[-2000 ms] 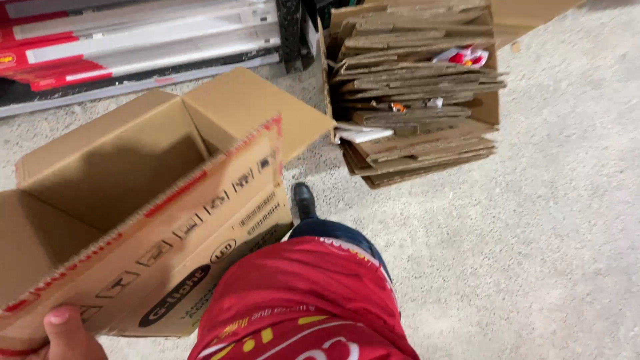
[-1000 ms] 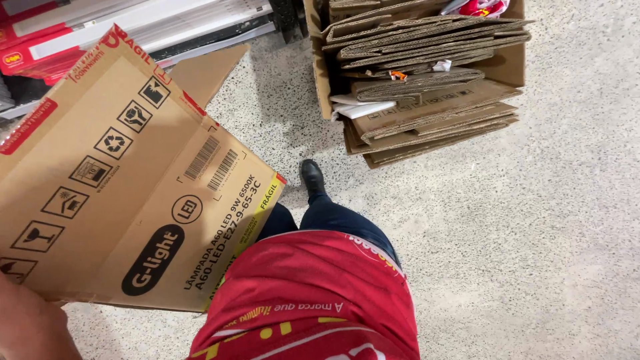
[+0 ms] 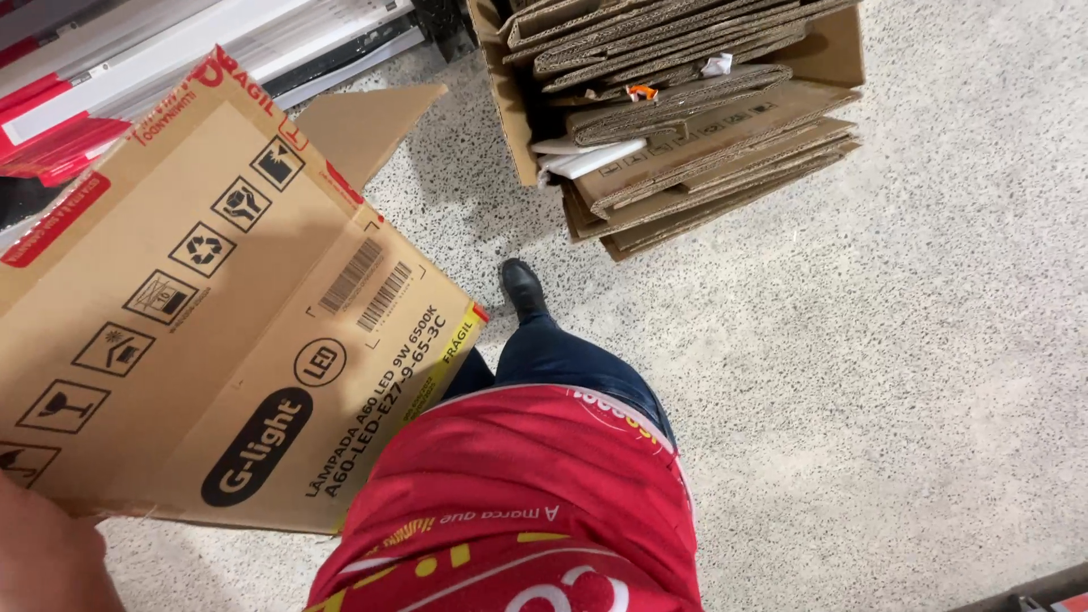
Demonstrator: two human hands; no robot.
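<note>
At the lower left edge, part of my left hand (image 3: 55, 552) is against the lower corner of a large cardboard box (image 3: 280, 297), its fingers hidden. The box is tilted, its broad printed side facing up; it bears handling symbols, G-light branding, barcodes and red and yellow tape. One flap (image 3: 365, 127) sticks out beyond its far side, and its near corner reaches my red shirt (image 3: 527, 476). My right hand is out of view.
At the top, an open cardboard box (image 3: 829, 51) holds many flattened cardboard sheets (image 3: 722, 127), a white piece (image 3: 599, 157) and small wrappers (image 3: 642, 93). Shelving (image 3: 340, 42) with red and white edges stands at upper left. My dark shoe (image 3: 523, 285) is on the speckled floor (image 3: 850, 357).
The large box has turned from showing its open inside to showing its printed side. My left thumb, visible on its edge earlier, is out of sight now.
</note>
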